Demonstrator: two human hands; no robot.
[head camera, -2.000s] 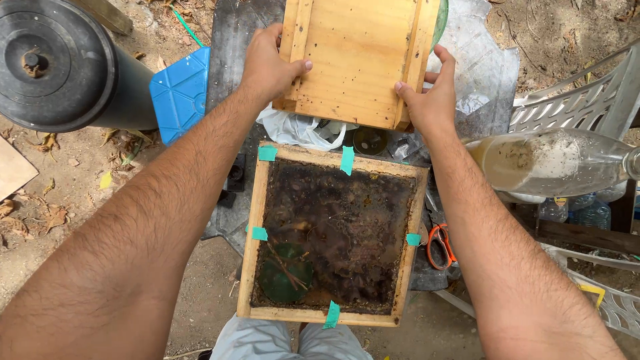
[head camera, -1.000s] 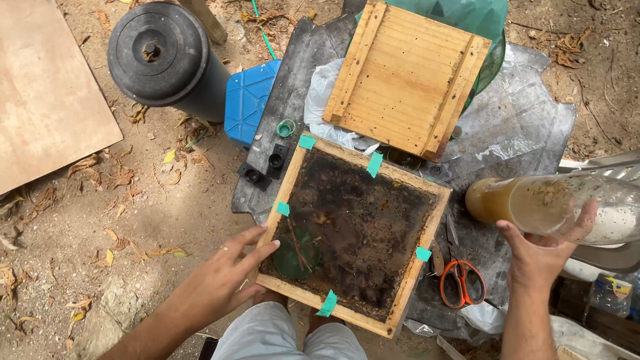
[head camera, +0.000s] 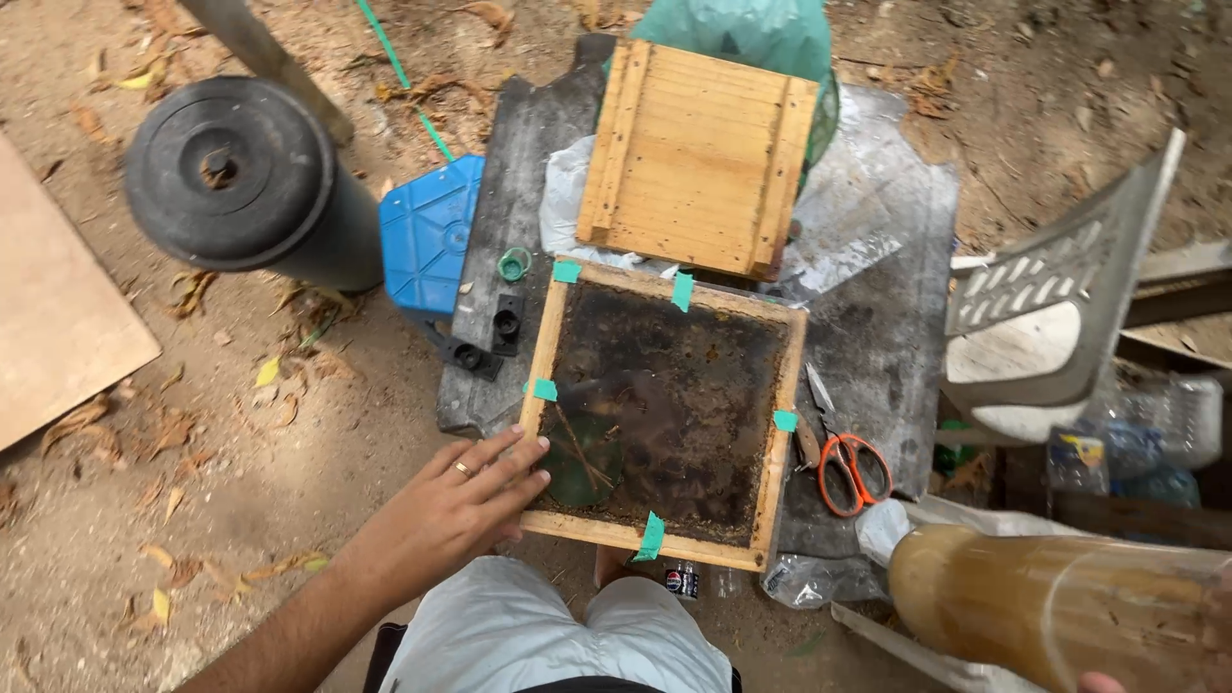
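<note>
My left hand rests its fingers on the left side of a square wooden frame box, near the lower left corner. A clear sheet, held by strips of green tape, covers its dark interior; thin twigs and a round green shape show through. Only a fingertip or so of my right hand shows at the bottom right edge, against a large plastic bottle of cloudy brown liquid lying sideways in view. Orange-handled scissors lie right of the box. A wooden panel with two battens sits beyond it.
The box is on a worn grey table. Black plastic pieces, a green ring cap and a blue plastic container are at the left. Farther left stands a black lidded bin; a plastic chair is at the right.
The wooden panel, in both hands two seconds ago, now rests beyond the box. My left hand came down to the box's left side. The bottle has moved nearer, toward the lower right, with my right hand.
</note>
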